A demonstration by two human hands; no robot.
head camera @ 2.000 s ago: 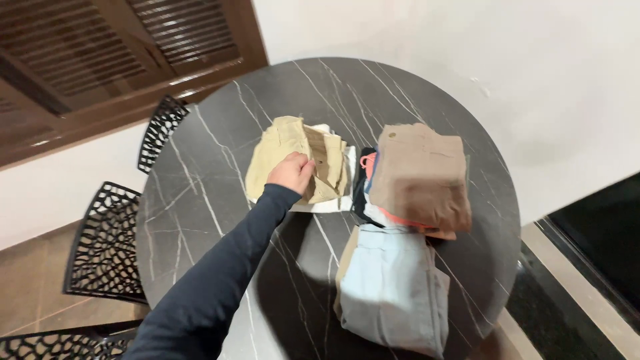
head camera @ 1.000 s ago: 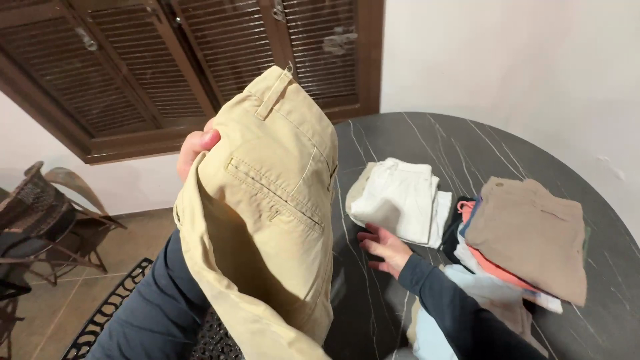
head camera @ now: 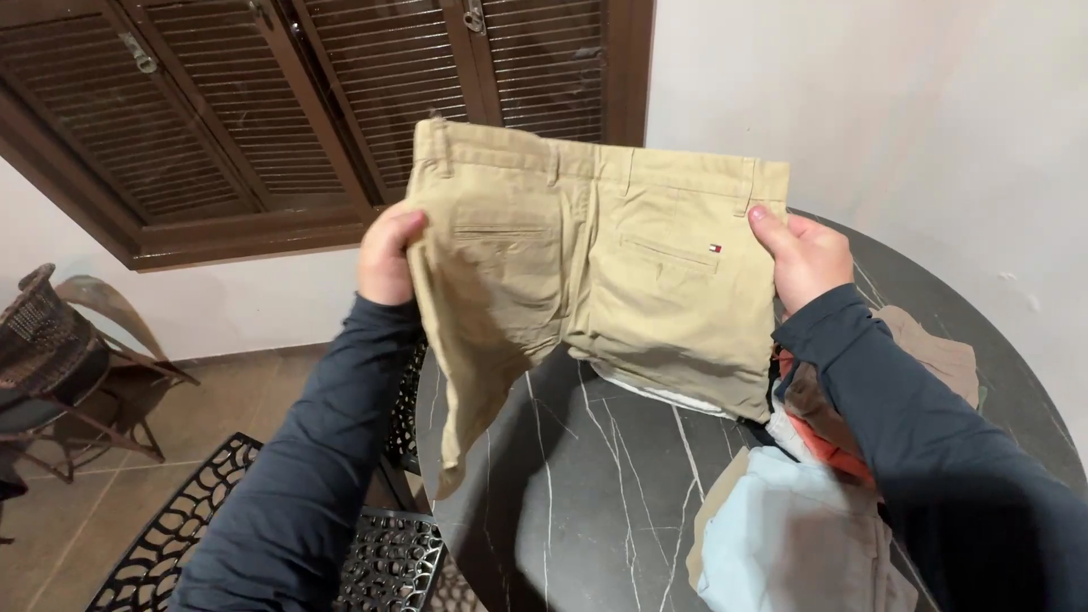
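Observation:
A pair of khaki shorts (head camera: 671,280) hangs spread between my two hands, back pockets facing me and waistband on top. My left hand (head camera: 393,255) grips its left side just under the waistband, and my right hand (head camera: 803,253) pinches the right side with the thumb in front. The left leg droops lower than the right. Only a strip of the white folded garment (head camera: 663,398) shows beneath the shorts. Below my right forearm lie folded light blue garments (head camera: 765,527), with brown and coral clothes (head camera: 829,446) partly hidden by my sleeve.
The round black marble-patterned table (head camera: 595,501) stands under the shorts. Black openwork chairs (head camera: 191,518) are at its left edge, and a wicker chair (head camera: 51,357) stands farther left. Behind are brown louvered shutters (head camera: 382,76) and a white wall (head camera: 850,93).
The khaki shorts lay on the table, then were lifted by my left hand; now both hands spread them open. My right hand has moved from beside the white garment to the shorts. The view has shifted.

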